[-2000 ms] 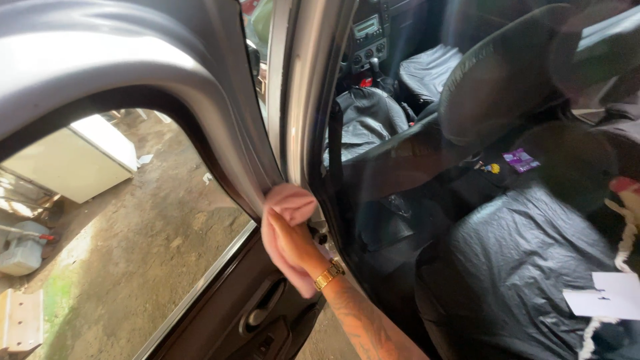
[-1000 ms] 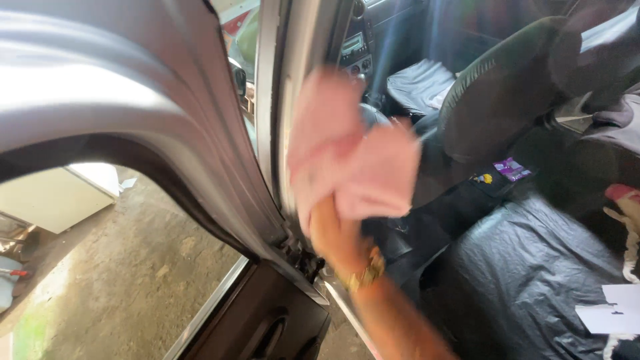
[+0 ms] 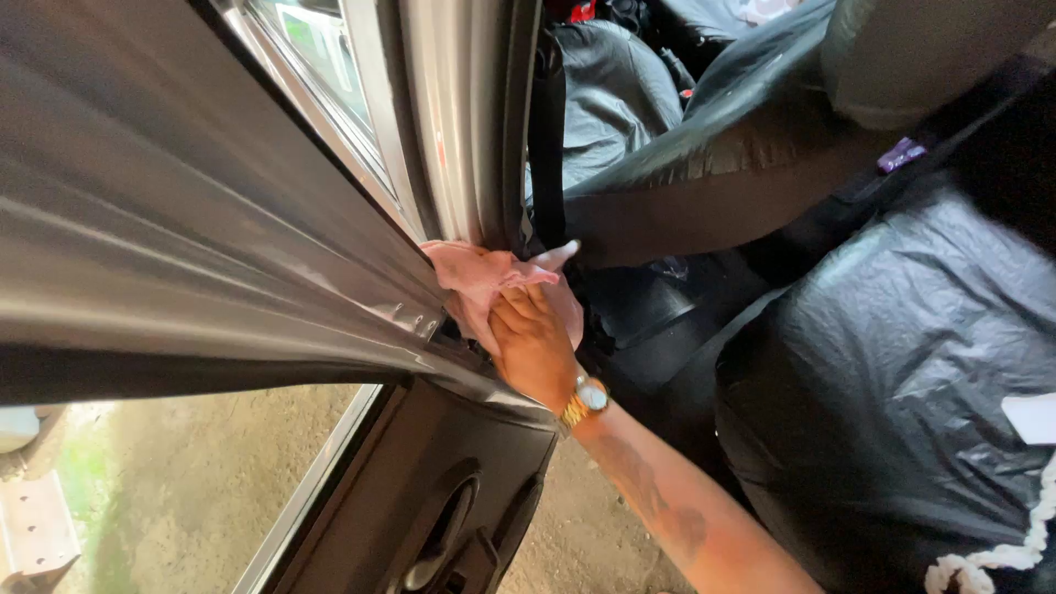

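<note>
My right hand [image 3: 532, 342], with a gold-coloured watch [image 3: 587, 398] on its wrist, presses a pink cloth [image 3: 474, 276] against the lower part of the car's door pillar [image 3: 462, 124]. The fingers lie spread over the cloth, and one corner of it sticks out to the right. Beside the hand, on the left, is the hinge side of the open car door [image 3: 206, 247]. The cloth hides the surface beneath it. My left hand is out of view.
The door's inner panel [image 3: 388, 495] with its handle is below left. A front seat [image 3: 701, 198] and a rear seat under a black cover [image 3: 899, 371] stand to the right. A dark seat belt [image 3: 547, 148] hangs by the pillar. White rope [image 3: 1002, 557] lies at lower right.
One second ago the pink cloth was blurred and raised higher, in front of the pillar. It has come down to the pillar's lower part with my right hand. The view has shifted closer to the door.
</note>
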